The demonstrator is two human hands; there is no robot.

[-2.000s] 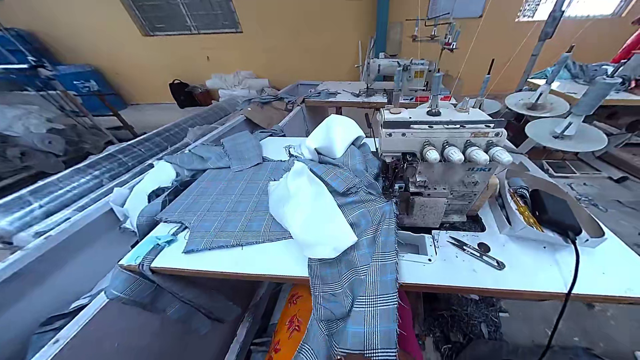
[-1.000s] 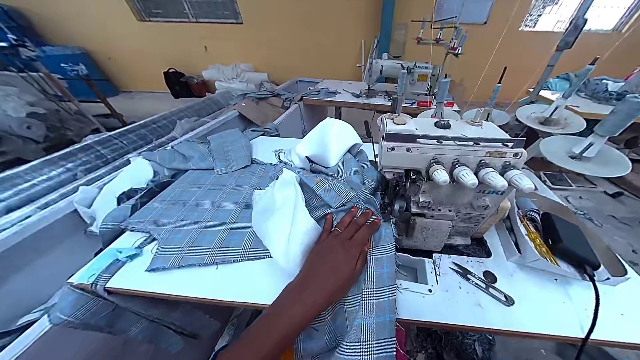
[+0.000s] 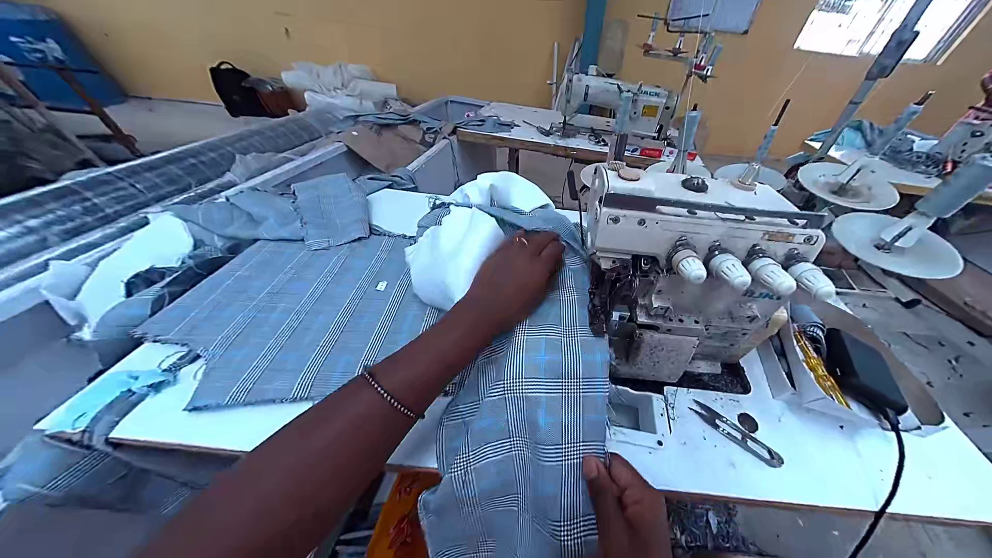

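A grey plaid fabric panel (image 3: 527, 395) runs along the left side of a white overlock sewing machine (image 3: 705, 217) and hangs over the table's front edge. My left hand (image 3: 519, 271) grips the upper part of the panel, close to the machine's needle area, with a bunched white cloth (image 3: 453, 256) beside it. Low at the panel's right edge, my right hand (image 3: 624, 496) pinches the fabric between thumb and fingers. Flat on the table to the left lies another grey plaid piece (image 3: 302, 310) with a small white tag on it.
Thread snips (image 3: 736, 434) lie right of the machine's base, near a white tray (image 3: 814, 380) holding a black device with a cable. Cone stands with white discs (image 3: 899, 244) rise at the right. Behind stands another sewing machine (image 3: 616, 97). Fabric scraps (image 3: 124, 279) lie at the left.
My left hand, not in view two seconds ago, came onto the panel and has stayed there. My right hand has come into view at the panel's lower right edge.
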